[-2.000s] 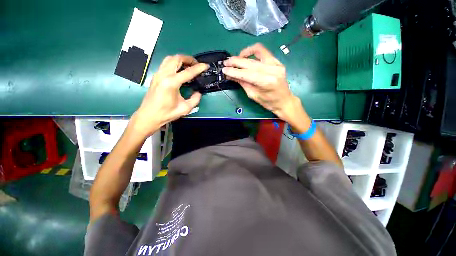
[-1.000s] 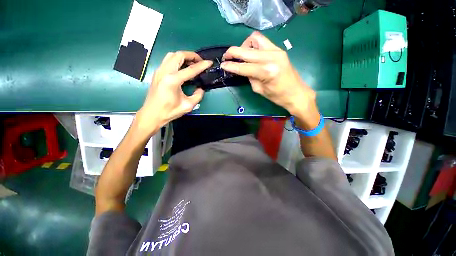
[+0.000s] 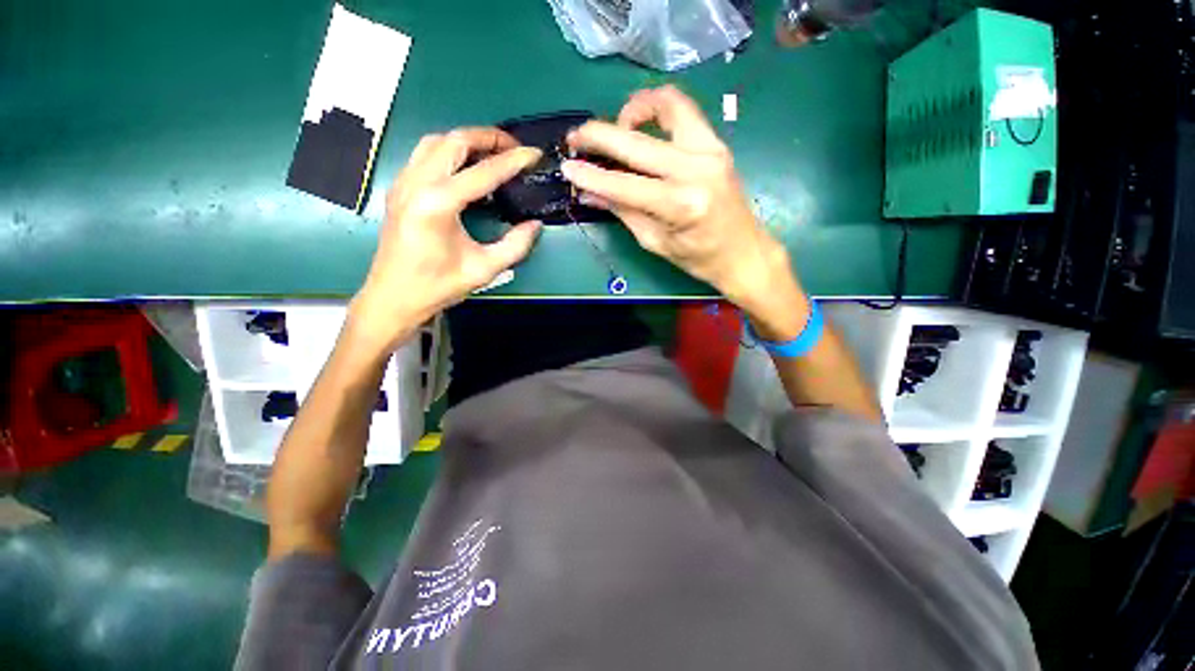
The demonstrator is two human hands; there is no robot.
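Observation:
The black housing [image 3: 535, 197] lies open side up on the green bench near its front edge, between my hands. My left hand [image 3: 452, 216] grips its left side, with the thumb and fingers around the rim. My right hand [image 3: 675, 190] has its thumb and fingertips pinched at the middle right of the housing; whatever they pinch is too small to tell. A thin lead runs from the housing to a small blue-white ring [image 3: 619, 285] at the bench edge. My right wrist wears a blue band.
A white backing sheet with black pads [image 3: 354, 98] lies left. A clear bag [image 3: 662, 29] and the screwdriver [image 3: 815, 19] are at the back. A white chip [image 3: 730, 108] and mint-green box [image 3: 976, 118] are right. Divided bins [image 3: 243, 426] sit below the bench, with a red stool [image 3: 138, 374] left.
The screwdriver has swung up and back, away from the white chip. The view has shifted slightly. Both hands stay at the housing, with small finger movements.

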